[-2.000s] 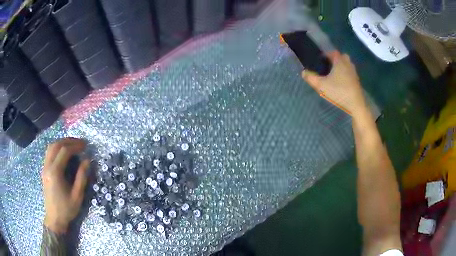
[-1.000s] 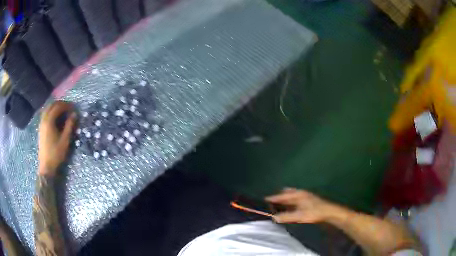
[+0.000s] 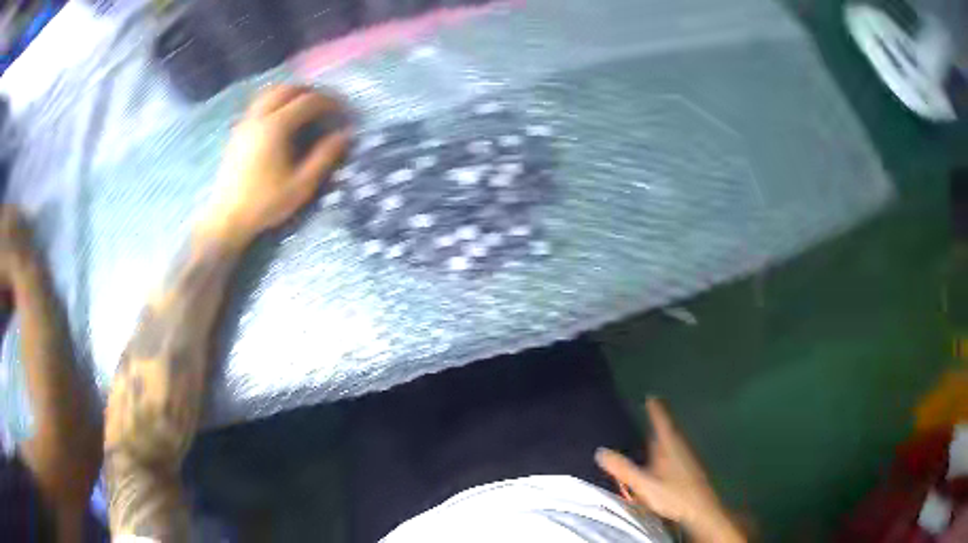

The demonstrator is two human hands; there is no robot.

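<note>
A blurred heap of small dark inserts with pale discs [image 3: 451, 191] lies on the clear bubble wrap [image 3: 647, 180]. My left hand [image 3: 271, 159] rests at the heap's left side, fingers curled, with a dark gap between thumb and fingers; whether it holds an insert cannot be told. My right hand [image 3: 669, 483] is low at the right of my white top, below the bench edge. Its thumb and a finger are spread. A small orange mark shows by the fingers, but no phone body is visible, so its grip is unclear.
Dark nested housing stacks [image 3: 244, 42] lie at the back left, behind a pink strip [image 3: 393, 37]. Another person's arm [image 3: 48, 361] is at the far left. A white fan base [image 3: 897, 64] stands at the upper right. Red and yellow items are at the lower right.
My right hand has come down from the bench with the phone, which no longer shows clearly. The view has swung, so the heap sits further right. My left hand stays beside the heap.
</note>
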